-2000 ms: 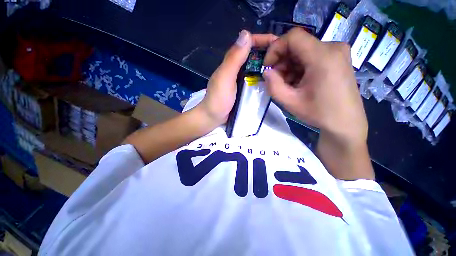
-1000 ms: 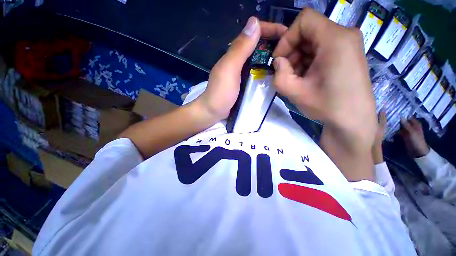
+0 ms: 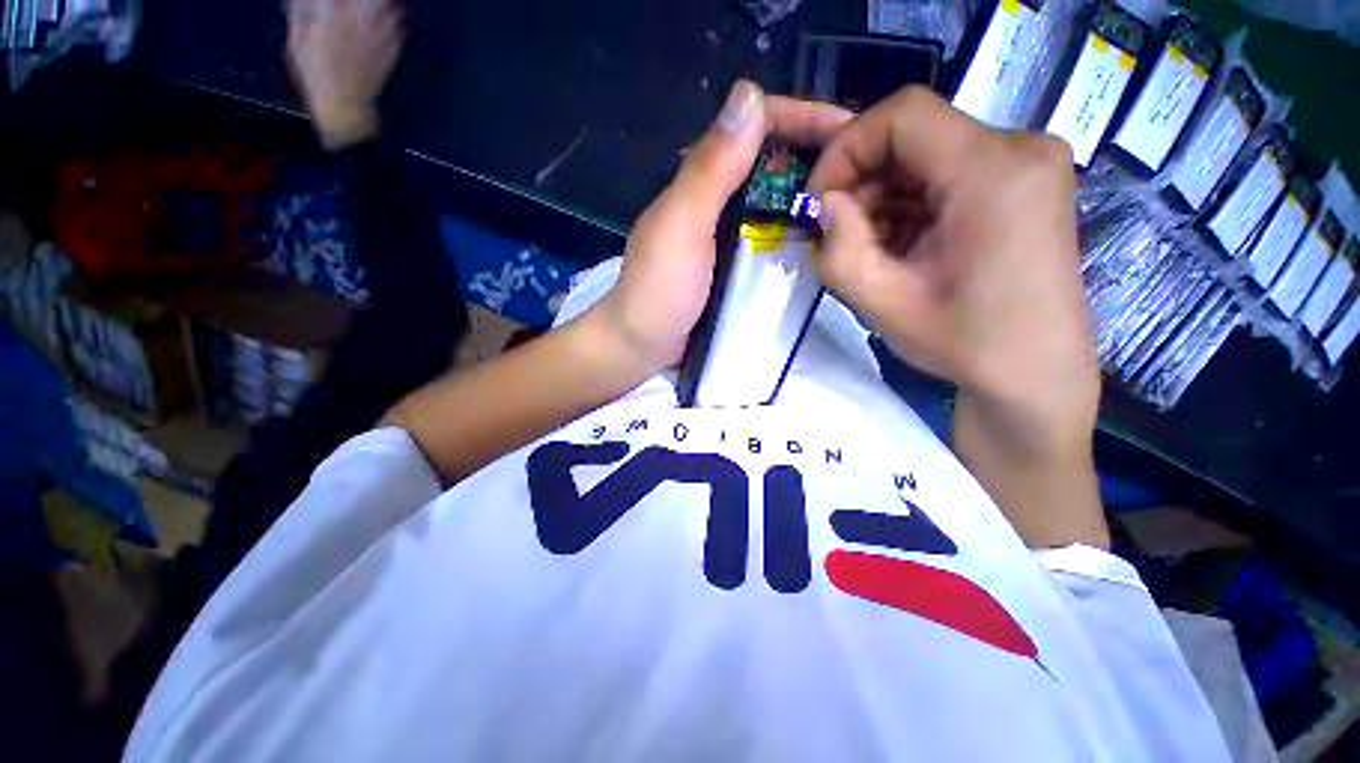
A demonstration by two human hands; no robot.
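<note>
An open power bank, a black bottom case shell with a white pouch cell [image 3: 755, 328], is held upright near my chest. Its green circuit board [image 3: 777, 176] is at the far end, beyond a yellow tape strip [image 3: 762, 236]. My left hand [image 3: 667, 257] grips the shell's left side, thumb up along the edge. My right hand [image 3: 962, 239] is at the right of the board, thumb and forefinger pinched around a small pale piece [image 3: 807, 206] at the board's edge. I cannot tell if this piece is attached.
Open units with white cells [image 3: 1162, 108] lie in a row on bubble bags at right. A stack of bagged flat pieces [image 3: 1146, 294] lies nearer. A black panel [image 3: 865, 67] lies beyond my hands. Another person's hand [image 3: 343, 63] is over the bench at left. Cartons [image 3: 269, 321] stand below.
A stack of bagged flat pieces now lies by the row at right, and the other person's hands there are gone. Another hand and dark sleeve have come in at left. My hands stay on the unit.
</note>
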